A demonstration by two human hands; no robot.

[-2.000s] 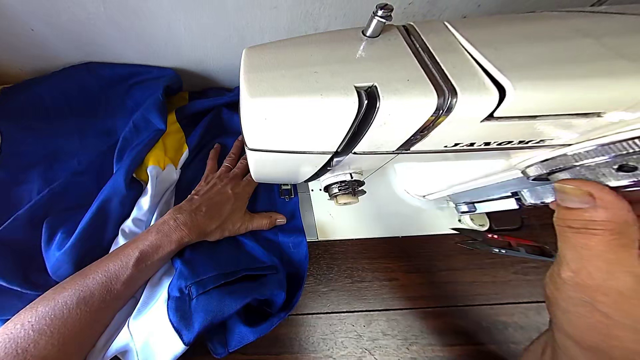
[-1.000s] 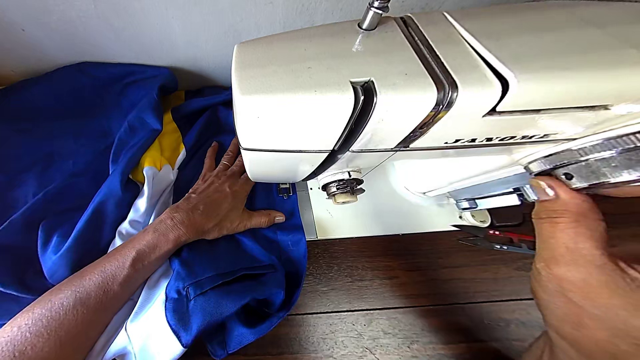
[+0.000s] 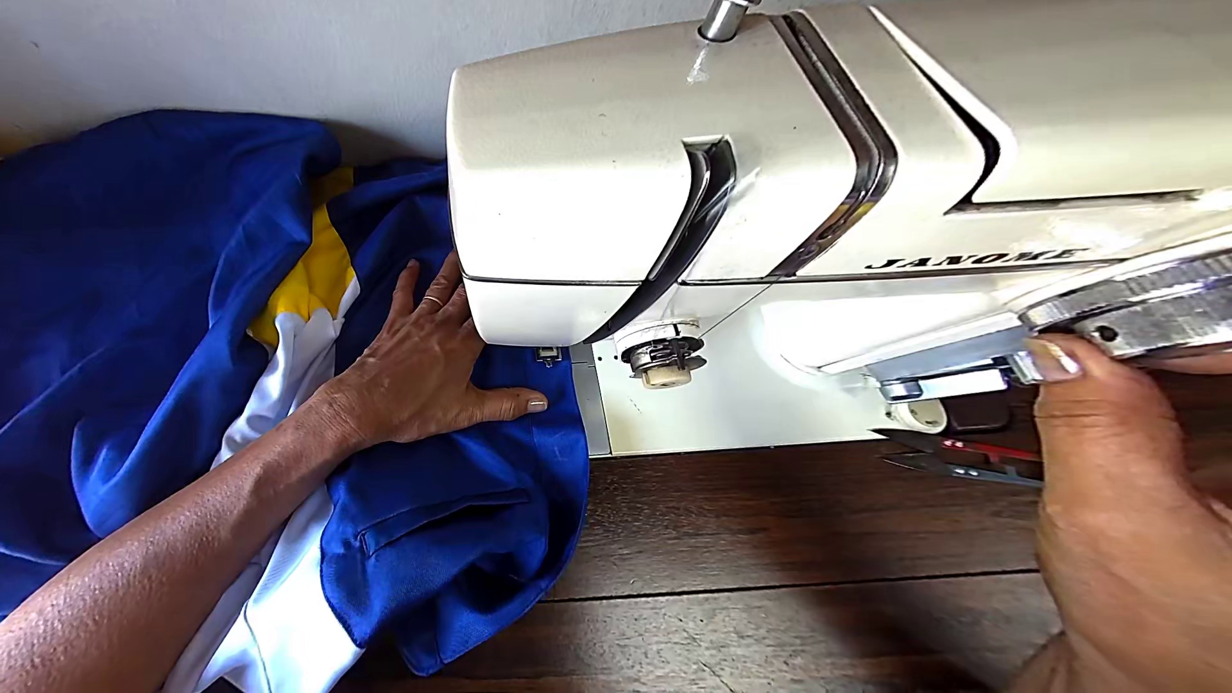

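Note:
A white Janome sewing machine (image 3: 597, 173) stands across the upper right. Blue fabric with yellow and white panels (image 3: 452, 539) lies at the left and runs under the machine's head. My left hand (image 3: 423, 361) rests flat on this garment, fingers spread, fingertips close to the head's left end; it grips nothing. At the right, my right hand (image 3: 1107, 443) has its thumb on a small metal lever (image 3: 1030, 367) beside the ridged metal dial (image 3: 1145, 303); its other fingers are mostly hidden. The needle area is hidden behind the head.
Thread snips (image 3: 962, 460) with a red part lie on the dark wooden table (image 3: 770, 539), just left of my right hand. A round tension dial (image 3: 664, 356) projects from the machine's front. A pale wall (image 3: 241, 58) stands behind.
My right thumb has moved left and down from the ridged dial onto the small lever. My left hand has stayed on the blue fabric.

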